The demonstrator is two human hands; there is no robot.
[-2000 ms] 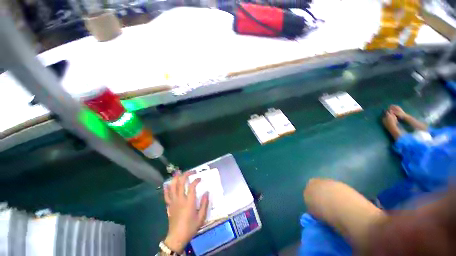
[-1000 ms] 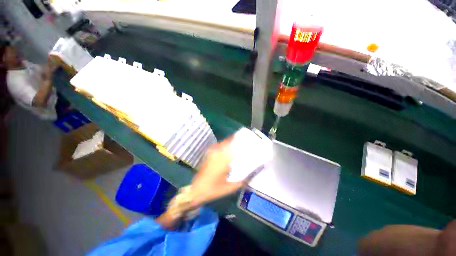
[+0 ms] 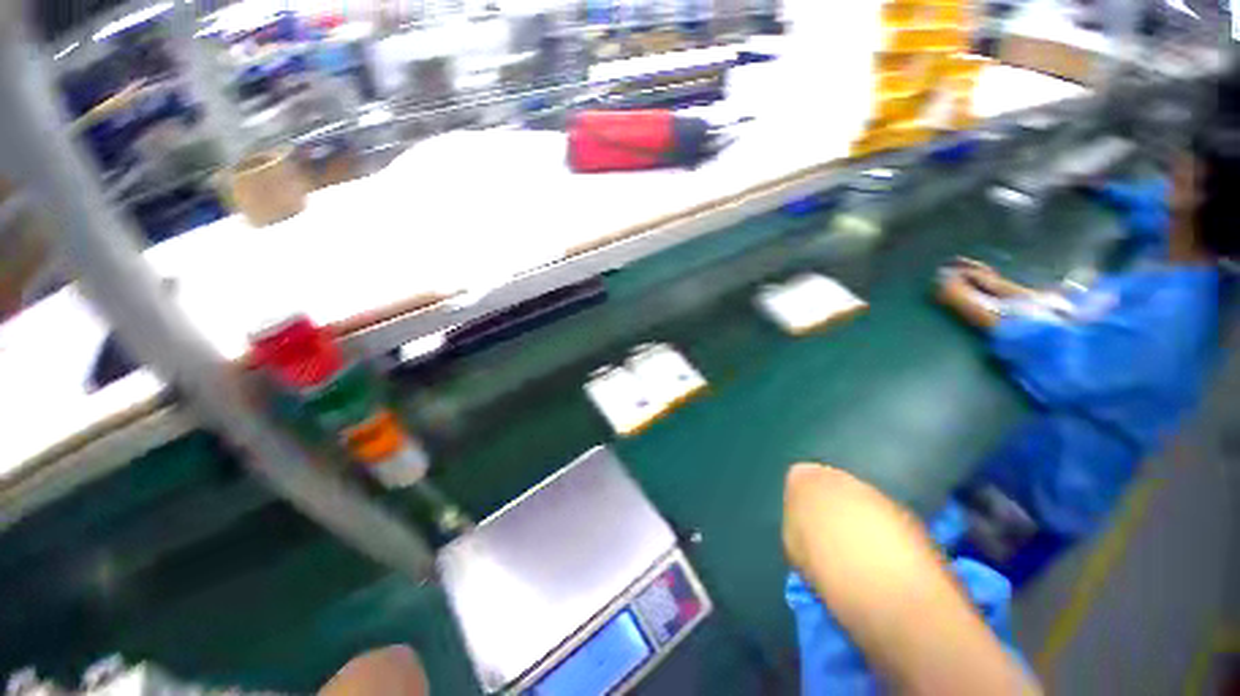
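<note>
The bench scale [image 3: 558, 558] stands on the green belt with a bare silver pan and a lit blue display at its near edge. Part of my left hand [image 3: 377, 674] shows at the bottom edge, left of the scale; it is cut off and blurred, so its fingers and anything in it are hidden. A bent bare arm [image 3: 884, 585] with a blue sleeve reaches in from the lower right; my right hand is not in view. Two white retail boxes [image 3: 646, 389] lie flat side by side on the belt beyond the scale.
More white boxes [image 3: 811, 302] lie farther along the belt. The signal tower [image 3: 340, 401] and a grey post [image 3: 204, 367] stand behind the scale. White cartons [image 3: 109, 680] show at lower left. A person in blue [image 3: 1101, 354] sits at right. A red tool [image 3: 626, 140] lies on the shelf.
The view has swung right. A second ago my left hand held a white box at the pan's left edge; now the hand is mostly out at the bottom and the pan is bare.
</note>
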